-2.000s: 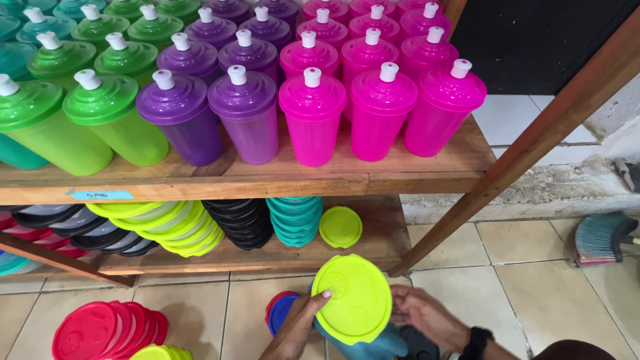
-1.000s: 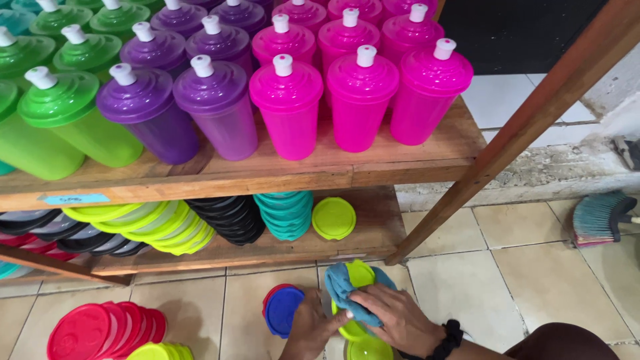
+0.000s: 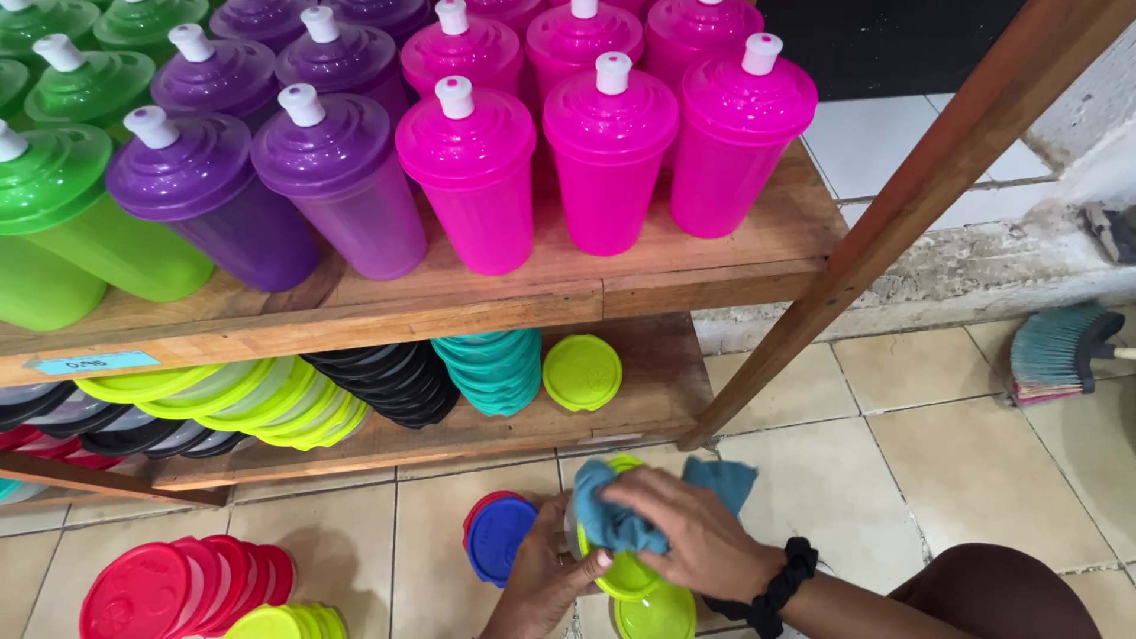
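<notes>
My left hand (image 3: 546,572) holds a lime-green plastic lid or lidded container (image 3: 627,577) by its left edge, the thumb over its rim. My right hand (image 3: 701,524), with a black scrunchie at the wrist, presses a blue cloth (image 3: 612,524) against the upper part of that piece; one end of the cloth sticks out behind the hand. Below them, another lime-green lidded piece (image 3: 657,614) is on the tiled floor. Left of my left hand lies a blue lid (image 3: 501,540) over a red one (image 3: 471,519).
Red lids (image 3: 138,590) and lime-green lids (image 3: 282,623) lie stacked at lower left. A wooden shelf (image 3: 532,306) holds rows of pink bottles (image 3: 466,195), purple and green ones. Below are stacked lids and a lone lime-green lid (image 3: 582,373). A slanting post (image 3: 852,266) and a broom (image 3: 1056,351) stand right.
Two seconds ago the large lime-green lid faced up in my left hand, my right hand beside it. A second ago the cloth was on the green piece, as now. The view has shifted somewhat.
</notes>
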